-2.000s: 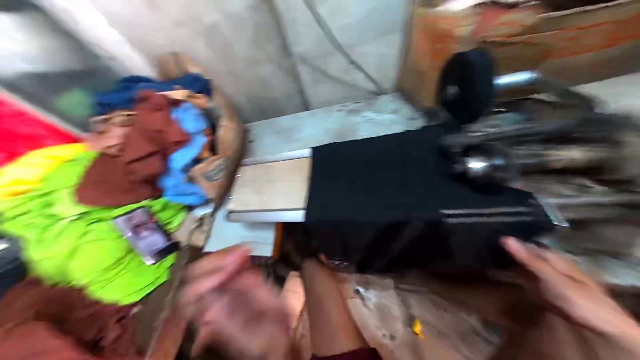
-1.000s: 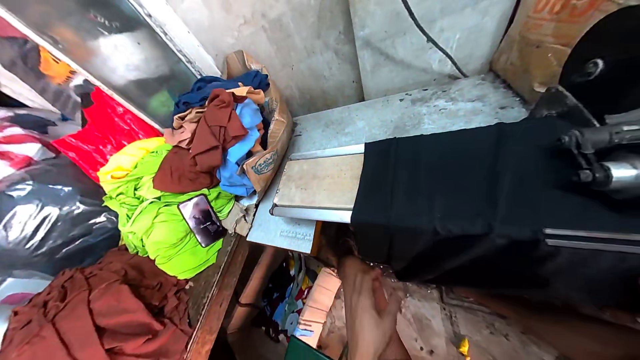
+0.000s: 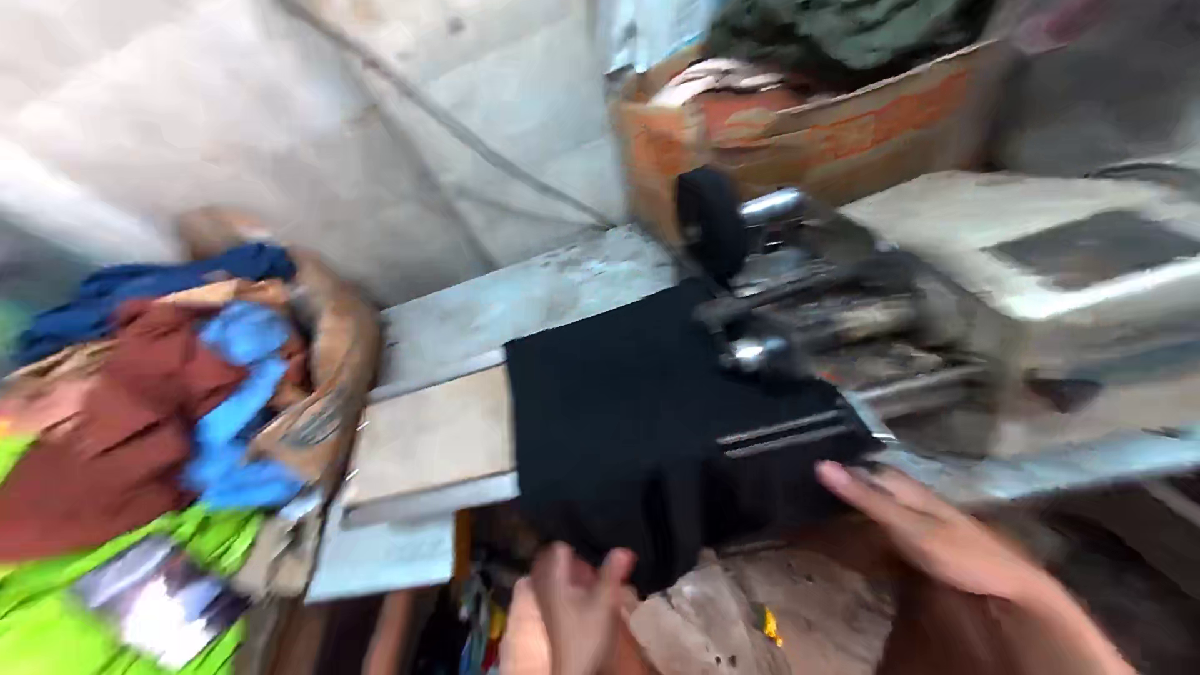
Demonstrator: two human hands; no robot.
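A black cloth (image 3: 609,403) with two pale parallel lines lies over the machine's flat bed (image 3: 436,436) and hangs down in front. Its right end reaches the metal parts of the machine (image 3: 844,328). My right hand (image 3: 909,516) is stretched out at the cloth's lower right corner, fingertips at its edge; a grip on it does not show. Below the hanging front edge, close to the cloth, is my left hand (image 3: 581,591), blurred, thumb apart from the fingers and nothing visible in it.
At the left stand a brown bag (image 3: 337,366) of blue and rust cloths and a lime-green cloth (image 3: 197,544) with a phone (image 3: 159,600) on it. A cardboard box (image 3: 844,136) of fabric stands behind the machine. A cable (image 3: 450,122) crosses the wall.
The view has swung right since one second ago, bringing more of the machine into sight. My right hand now shows at the cloth's corner; its fingers were not visible then.
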